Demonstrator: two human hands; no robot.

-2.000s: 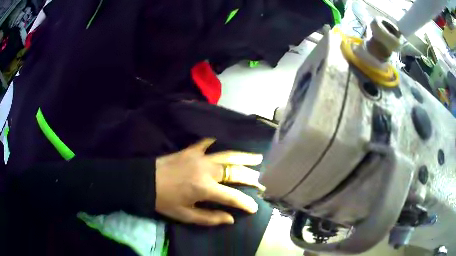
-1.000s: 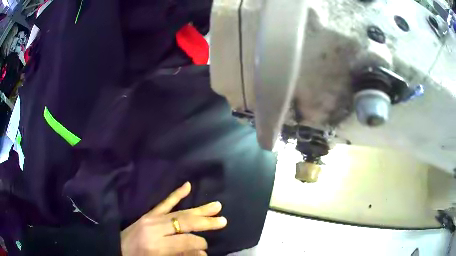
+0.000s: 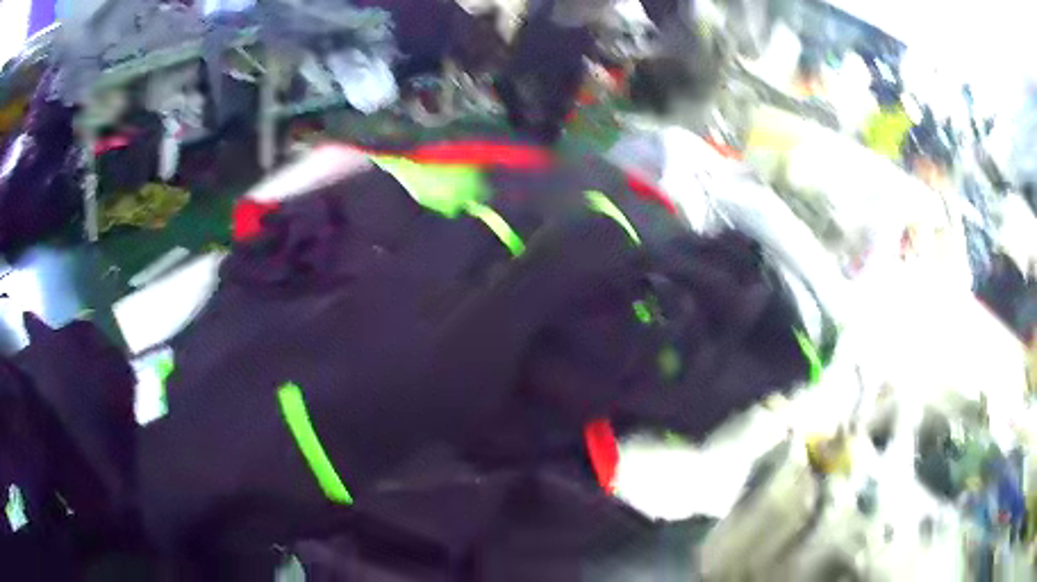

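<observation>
The dark garment cloth [image 3: 432, 330] lies heaped across the middle and lower left of the view, blurred by motion. It has bright green strips [image 3: 313, 443], a green wedge at its far edge, a red edge at the top and a small red flap [image 3: 602, 455] beside a white surface. The sewing machine head [image 3: 785, 512] shows pale and blurred at the lower right, with a yellow part on top. Its needle area is not visible. Neither my left hand nor my right hand can be seen.
Behind the cloth are blurred racks with hanging pieces [image 3: 267, 114] over green floor at the upper left. Piles of mixed cloth and pale surfaces [image 3: 841, 193] stand at the upper right. White pieces [image 3: 168, 305] lie along the garment's left side.
The view has swung up and away. The machine head now sits low at the right, more of the garment and the room shows, and my left hand has gone out of view.
</observation>
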